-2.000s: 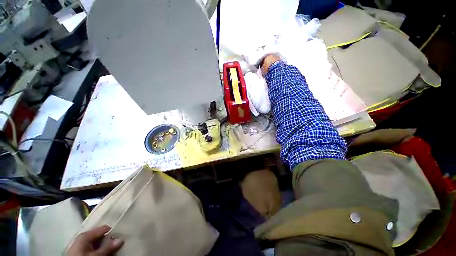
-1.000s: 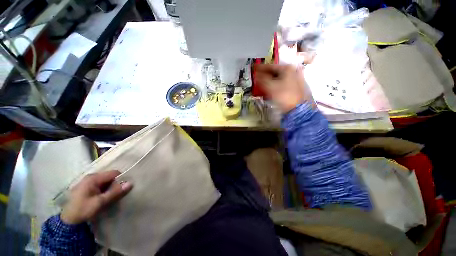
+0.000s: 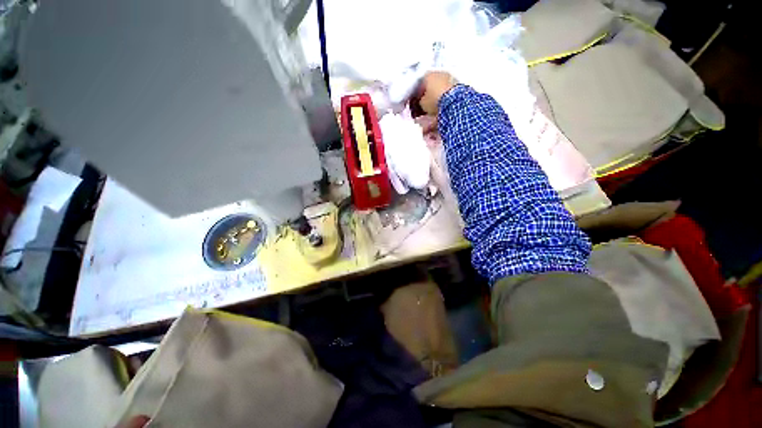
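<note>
A beige bag body [image 3: 242, 368] with a yellow edge lies over my lap at the lower left. My left hand [image 3: 134, 422] is almost wholly cut off by the bottom edge; only a bit of finger shows against the bag. My right hand [image 3: 433, 92] reaches over the bench beside the clear plastic bag [image 3: 497, 33]. Its fingers are partly hidden, and I cannot tell what they hold. The machine head [image 3: 175, 109] overhangs the bench, with the yellow work point [image 3: 316, 238] below it.
A round parts dish [image 3: 235, 242] with brass-coloured bits lies left of the work point. A red tape dispenser [image 3: 365, 155] stands right of the machine. Stacked bags [image 3: 618, 96] lie at the right. More bags sit at lower left and in a red-edged carton at lower right.
My right hand has moved from near the red dispenser and work point back to the plastic bag. The view has shifted, and my left hand has mostly slipped out at the bottom.
</note>
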